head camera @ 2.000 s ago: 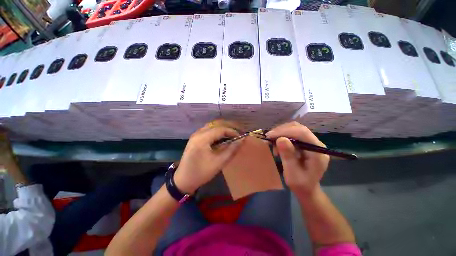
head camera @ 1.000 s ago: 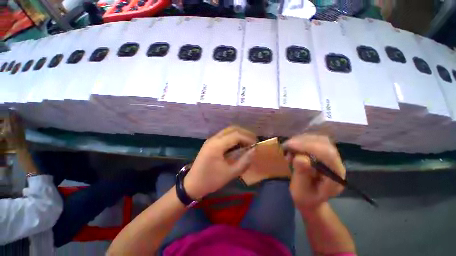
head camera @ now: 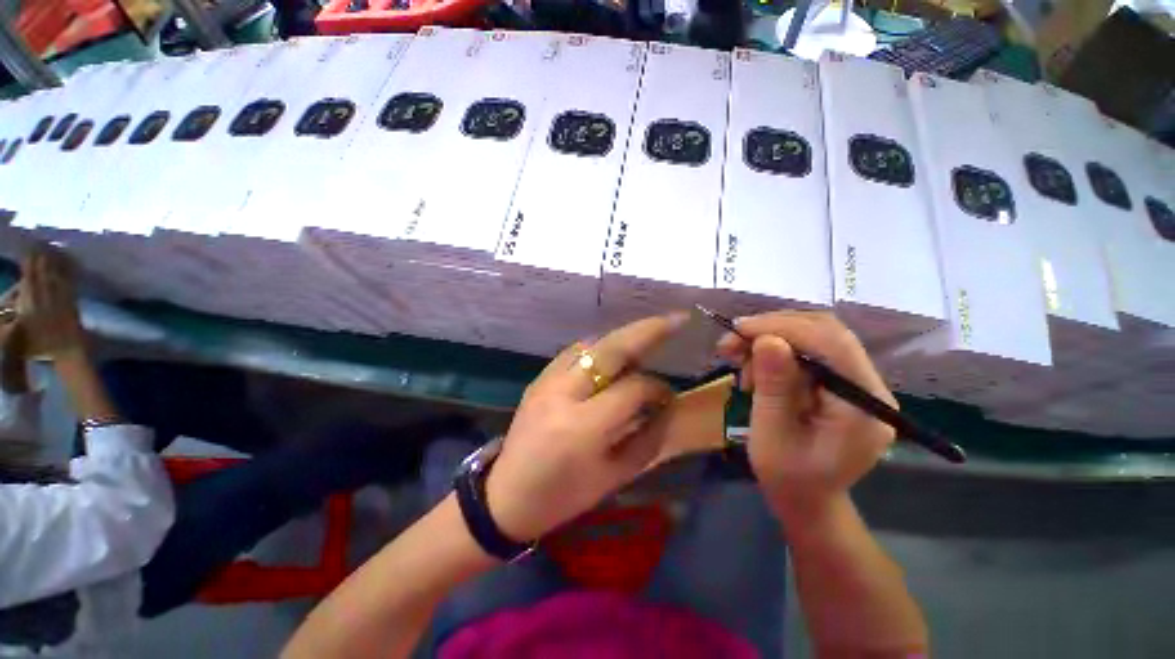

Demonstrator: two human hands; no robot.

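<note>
My left hand (head camera: 580, 418), with a ring and a dark wristband, holds a small yellow-tan sheet (head camera: 697, 420) by its left side; the sheet hangs from the fingers and is partly hidden behind them. Its index finger points toward the tip of a thin dark stick-like tool (head camera: 861, 399). My right hand (head camera: 814, 406) grips this tool between thumb and fingers; its fine tip points up left and its thick end points down right. The tip is above the sheet's top edge, close to the left index fingertip. Whether anything is on the tip cannot be told.
White smartwatch boxes (head camera: 664, 193) stand in a tight row across the green belt (head camera: 322, 350). A red-orange tray (head camera: 400, 13) is behind them. At the left are another person's hands (head camera: 45, 303) and white sleeve (head camera: 97, 515). Red stools (head camera: 277, 579) are below.
The view has shifted. My left index finger has stretched out toward the tool tip, and the sheet is turned and more covered by my left hand. The tool tip has lifted off the sheet's edge.
</note>
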